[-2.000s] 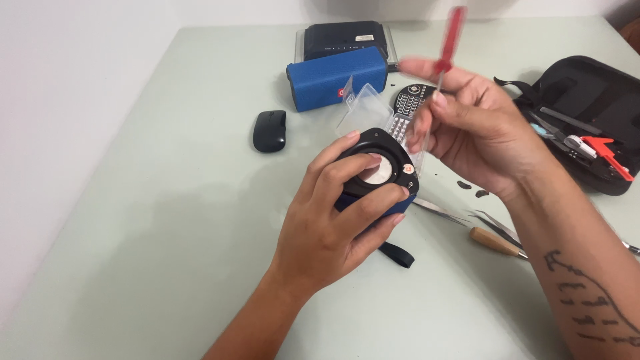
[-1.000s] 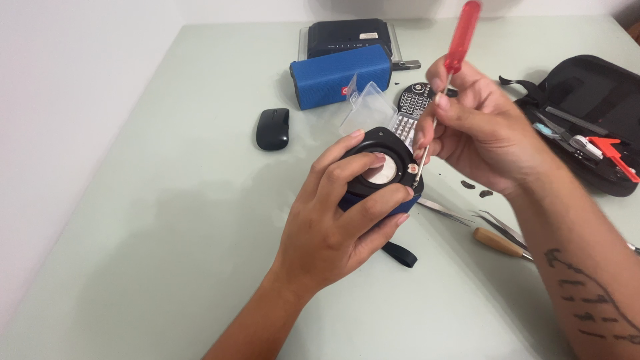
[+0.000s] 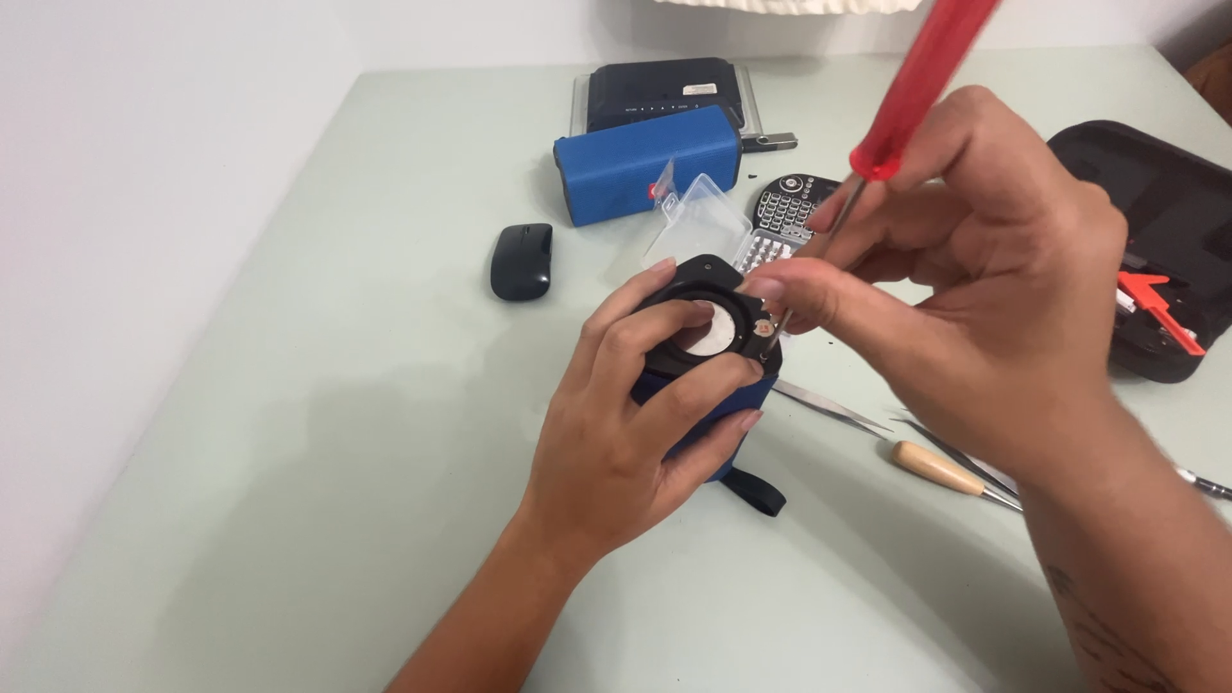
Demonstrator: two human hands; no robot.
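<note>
My left hand (image 3: pixel 626 414) grips a blue portable speaker (image 3: pixel 707 409) that stands on end, its black end with a round silver-white centre facing up. The fingers spread over that end, and a black wrist strap (image 3: pixel 757 491) sticks out at its base. My right hand (image 3: pixel 962 260) holds a screwdriver with a red translucent handle (image 3: pixel 919 91), tilted, handle up. Its metal shaft runs down between thumb and fingers, and the tip meets the right corner of the speaker's end, close to a small round sticker (image 3: pixel 763 328). Whether a screw sits under the tip cannot be told.
Behind lie a second blue speaker (image 3: pixel 650 164), a black router-like box (image 3: pixel 664 91), a mini keyboard (image 3: pixel 789 204) and a clear plastic case of small parts (image 3: pixel 767 250). A black mouse (image 3: pixel 522 262) is at left. Tweezers (image 3: pixel 833 406), a wooden-handled tool (image 3: pixel 938 468) and a black zip case (image 3: pixel 1136 221) are at right.
My right hand has brought the screwdriver down from above the speaker onto its corner, and its grip has shifted down toward the shaft. My left hand stays on the speaker.
</note>
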